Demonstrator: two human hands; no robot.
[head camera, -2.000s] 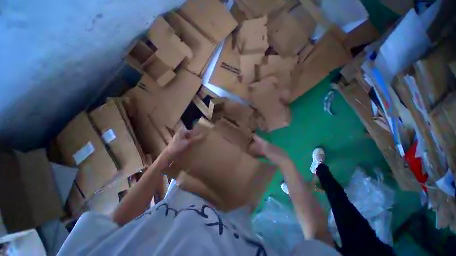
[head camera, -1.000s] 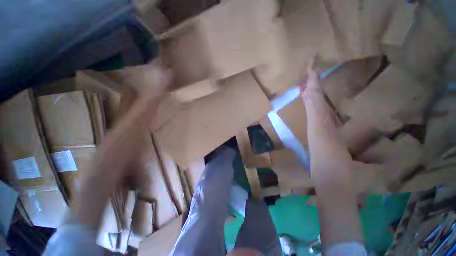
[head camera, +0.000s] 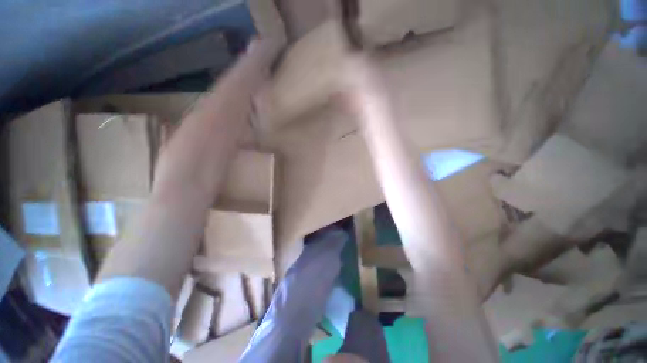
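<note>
A brown carton (head camera: 305, 67) with raised flaps is at the top middle, blurred. My left hand (head camera: 261, 60) is at its left side, blurred, the fingers hard to make out. My right hand (head camera: 355, 78) is at its right side, also blurred, over the cardboard. A small open carton (head camera: 245, 184) lies below my left forearm. A large flattened carton (head camera: 319, 166) lies under and below the hands.
Cartons with white labels (head camera: 42, 218) stand at the left. A wooden pallet (head camera: 367, 255) shows over the green floor (head camera: 408, 340). Cardboard scraps (head camera: 567, 181) heap up at the right. A wall (head camera: 128, 35) is at the upper left. My legs are at the bottom middle.
The view has moved in over the pile. My right hand has moved left and up to the carton, and my left hand has moved up. A small open carton now shows below my left forearm.
</note>
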